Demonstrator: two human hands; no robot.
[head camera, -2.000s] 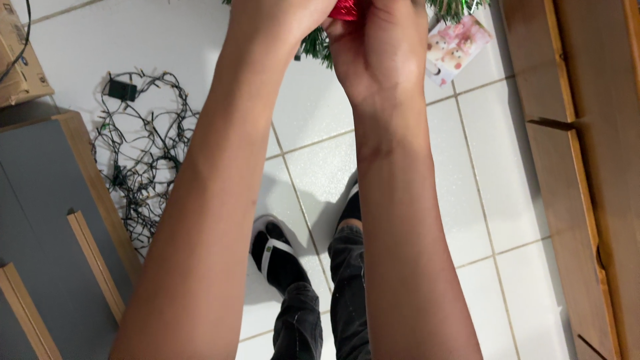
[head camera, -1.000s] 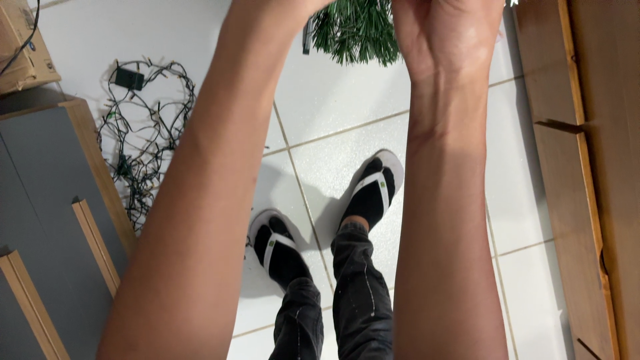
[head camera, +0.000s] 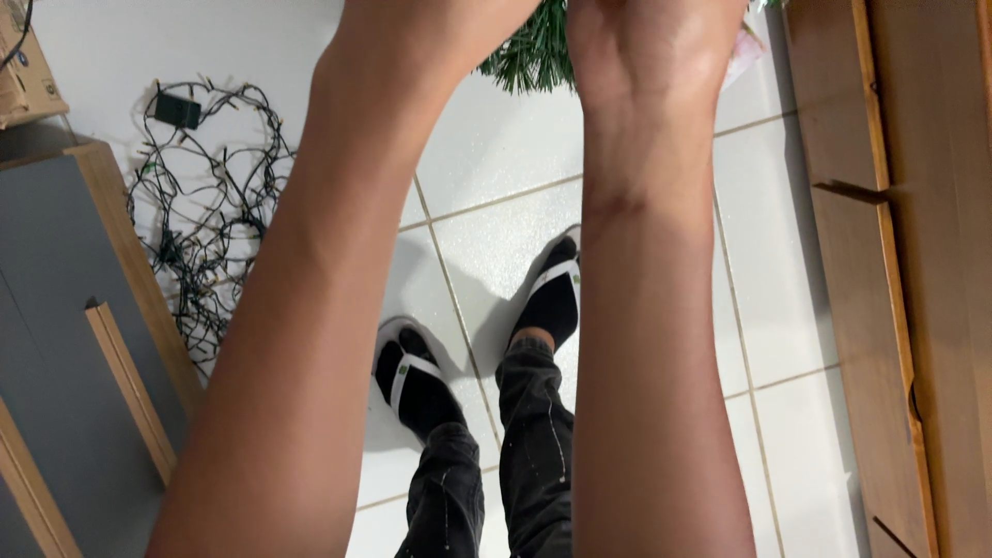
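Observation:
Both my forearms reach up to the top edge of the head view. My left hand (head camera: 434, 35) is cut off by that edge, and its fingers are out of sight. Beside it, my right hand (head camera: 657, 46) shows its palm side near the wrist, with the fingers also beyond the frame. Green tinsel-like artificial foliage (head camera: 539, 54) hangs between the two hands, close to both. Whether either hand holds it cannot be seen.
A tangled string of lights (head camera: 209, 201) with dark wire lies on the white tiled floor. Left stand a grey cabinet (head camera: 46, 256) and a cardboard box (head camera: 27, 74). Wooden furniture (head camera: 930, 194) lines the right. A pink printed item (head camera: 744, 56) shows behind my right hand. My sandalled feet (head camera: 422, 387) are below.
Two seconds ago a red object showed between my hands; it is out of view now. My right hand moved right, then partly back left. My right foot has come into fuller view.

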